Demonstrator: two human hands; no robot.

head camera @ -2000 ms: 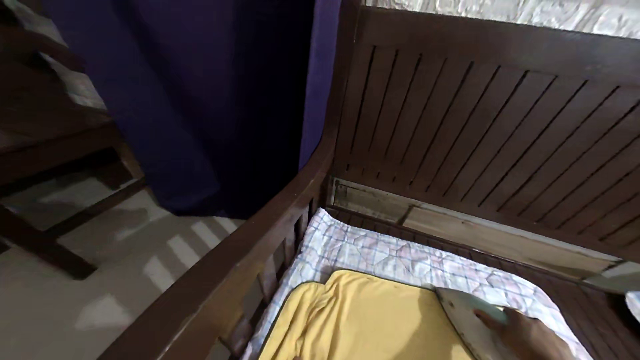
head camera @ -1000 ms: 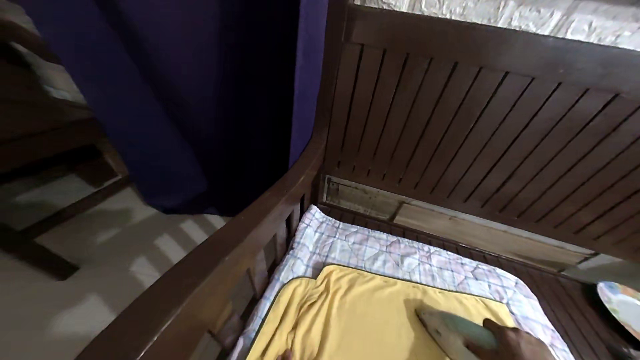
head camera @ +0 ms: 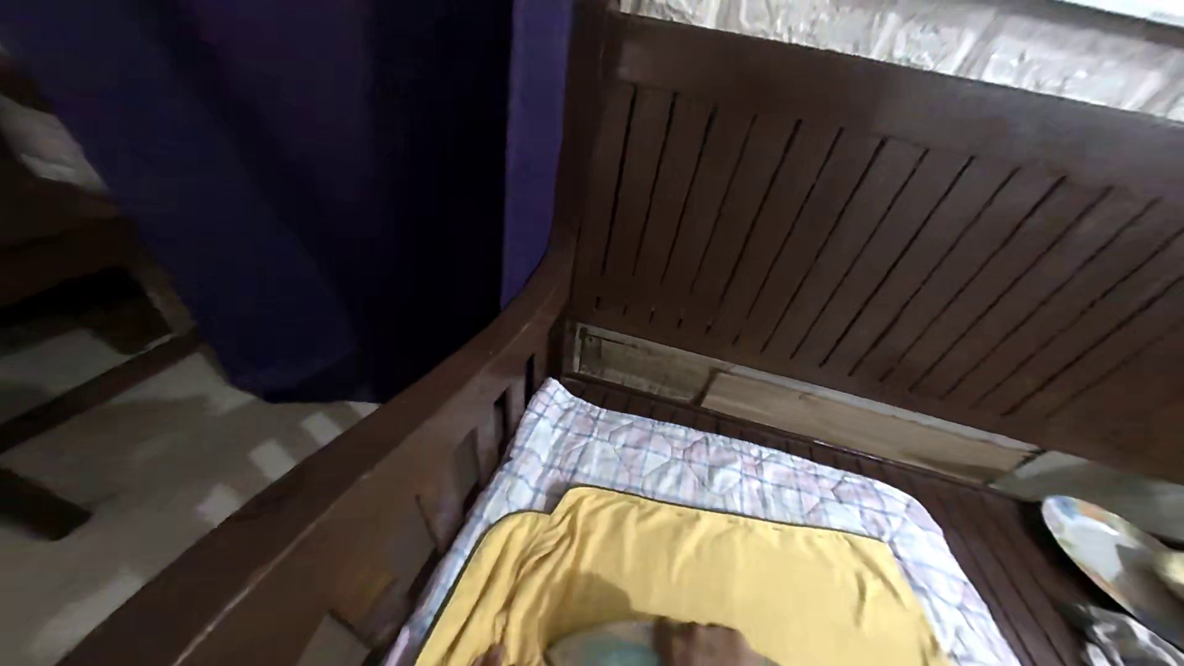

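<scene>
A yellow cloth garment with a dark edge (head camera: 731,546) lies spread on a quilted plaid pad (head camera: 703,458). At the bottom edge of the head view, my right hand (head camera: 708,643) is closed on a flat greenish-grey object (head camera: 610,643) resting on the cloth; it looks like a clothes iron, though most of it is cut off. Left of it, only a fingertip or two of my left hand (head camera: 492,656) show, touching the cloth; the rest of that hand is out of frame.
The pad covers the seat of a dark wooden bench, with its slatted backrest (head camera: 832,213) behind and its armrest (head camera: 370,453) at left. A patterned plate (head camera: 1110,555) stands at right, above a crumpled plastic bag (head camera: 1128,638). A purple curtain (head camera: 277,203) hangs beyond the armrest.
My right hand and the flat object have moved left and nearer over the yellow cloth, from its right side. The fingers of my left hand have come into view at the bottom.
</scene>
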